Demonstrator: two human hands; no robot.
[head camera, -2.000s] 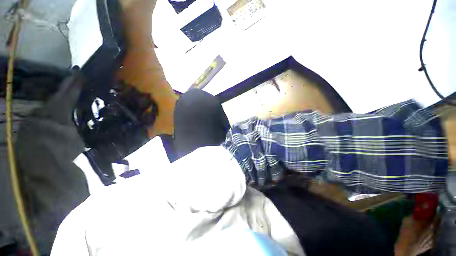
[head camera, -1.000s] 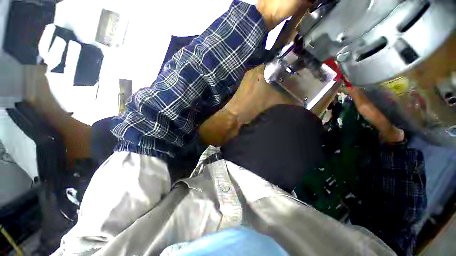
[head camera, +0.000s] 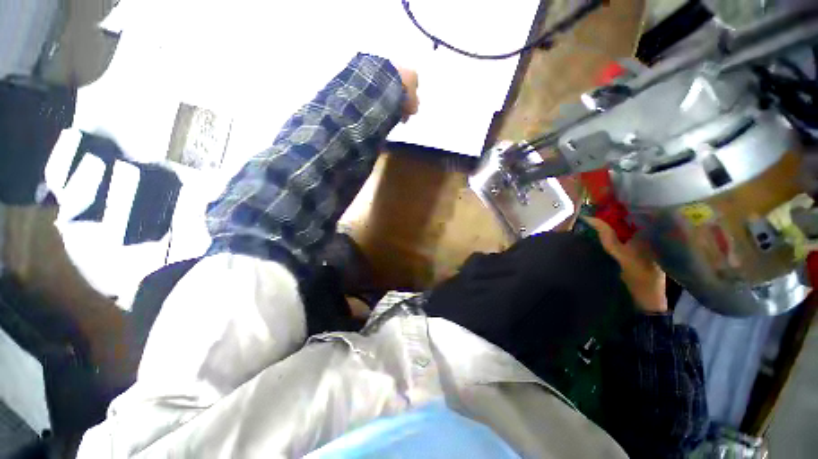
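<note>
The grey-silver cutting machine (head camera: 709, 170) stands at the right, its upright running left to a flat shiny base plate (head camera: 535, 213) on the brown table. The plate is close beside the corner of the dark-edged lay under white paper (head camera: 457, 94); whether they touch is unclear. My right hand (head camera: 635, 267) is closed at the machine's red handle (head camera: 610, 211), fingers partly hidden. My left hand (head camera: 409, 95) is on the white paper near the lay's front edge, mostly hidden behind its plaid sleeve; its fingers cannot be made out.
A thin black cable (head camera: 466, 54) curves over the white paper at the top. A pale patterned rectangle (head camera: 199, 136) lies on the paper at the left, near dark and white cut pieces (head camera: 151, 202). Dark cloth (head camera: 529, 287) hangs at the table's front edge (head camera: 404, 211).
The view has shifted. The machine, out of view at first, now shows whole with its base plate lower beside the lay. My left hand now shows on the paper, away from the machine.
</note>
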